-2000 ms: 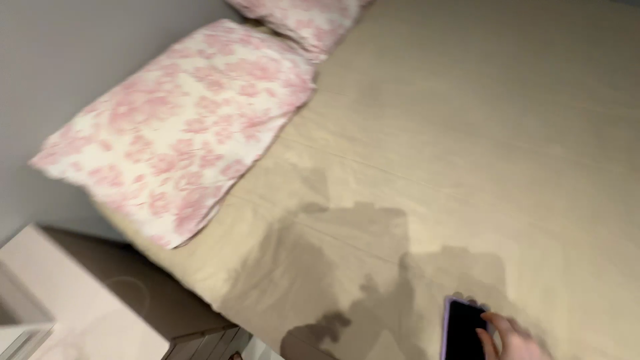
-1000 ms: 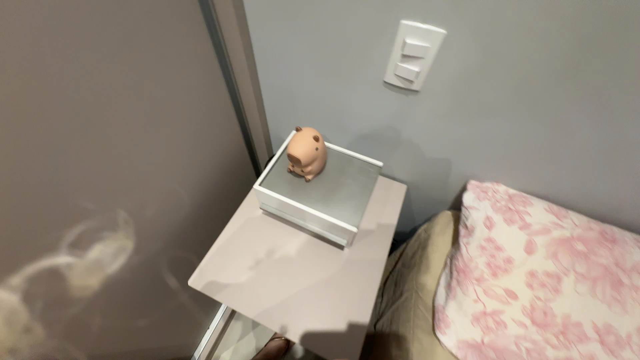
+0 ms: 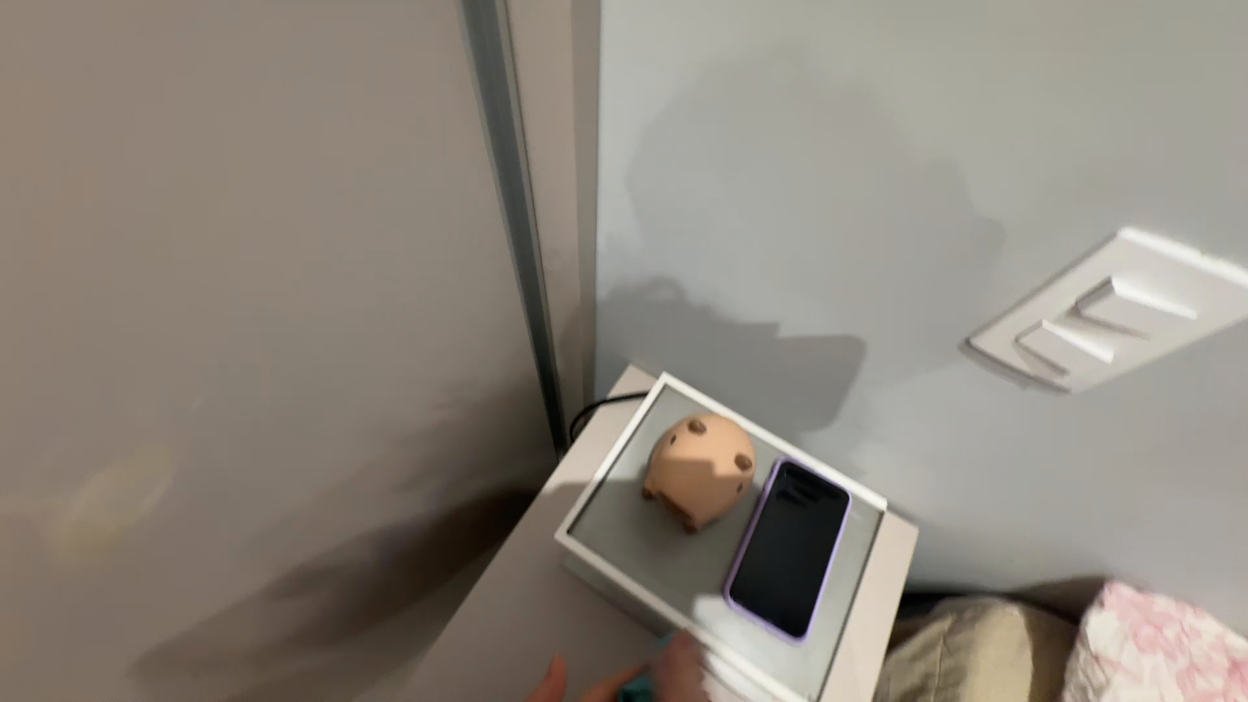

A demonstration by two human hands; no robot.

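Note:
A smartphone in a purple case lies screen up on the grey top of a white-rimmed box. Beside it, to the left, sits a brown capybara figurine. At the bottom edge, low on the nightstand side of the box, fingertips of my left hand show. A small teal object is between them and my right hand, which is blurred and near the box's front rim. Both hands are mostly cut off by the frame, and which one holds the teal object cannot be told.
The box stands on a pale nightstand against a grey wall. A black cable runs behind it. A wall switch plate is at right, above a floral pillow and beige bedding. A flat brownish panel fills the left.
The phone, in a hand over the bed two seconds ago, now lies beside the figurine. The figurine was alone on the box one second ago. The view has swung from bed to nightstand.

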